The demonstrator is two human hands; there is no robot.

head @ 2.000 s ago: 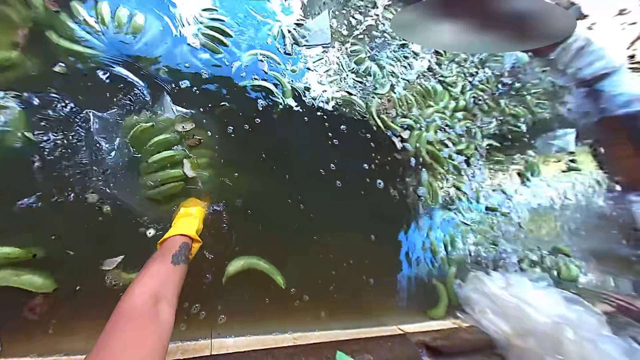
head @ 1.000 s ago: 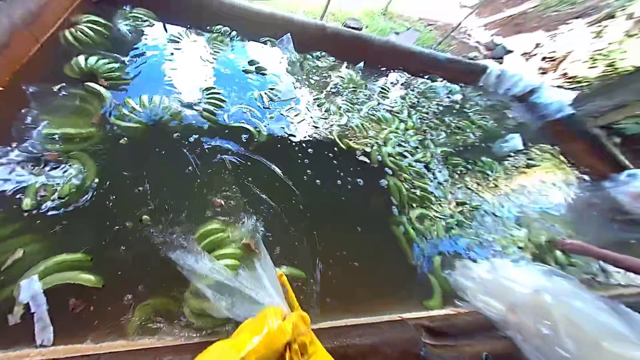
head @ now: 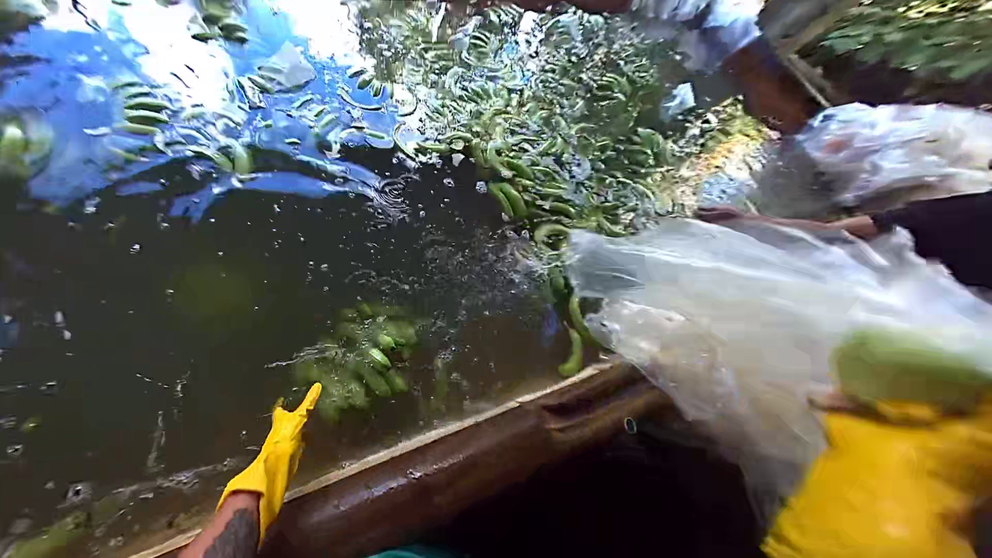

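Observation:
My left hand [head: 287, 442], in a yellow rubber glove, is at the water by the near rim, fingers apart, with nothing seen in it. Just beyond its fingertips a cluster of green bananas [head: 372, 364] lies under the surface. At the lower right, my right hand [head: 876, 473], also yellow-gloved, is large and blurred against clear plastic sheeting [head: 713, 294]. A blurred green thing [head: 907, 368] shows just above this glove; whether the fingers hold it or the plastic cannot be told.
Many green bananas [head: 573, 124] float across the far part of the water-filled tank. Its brown near rim [head: 434, 473] runs diagonally below. Another person's arm [head: 821, 225] reaches in from the right, over the plastic. More clear plastic [head: 907, 147] lies behind that arm.
One second ago a yellow glove held clear plastic at the near rim, beside green bananas. Now both my gloves show, apart from each other. The view has turned.

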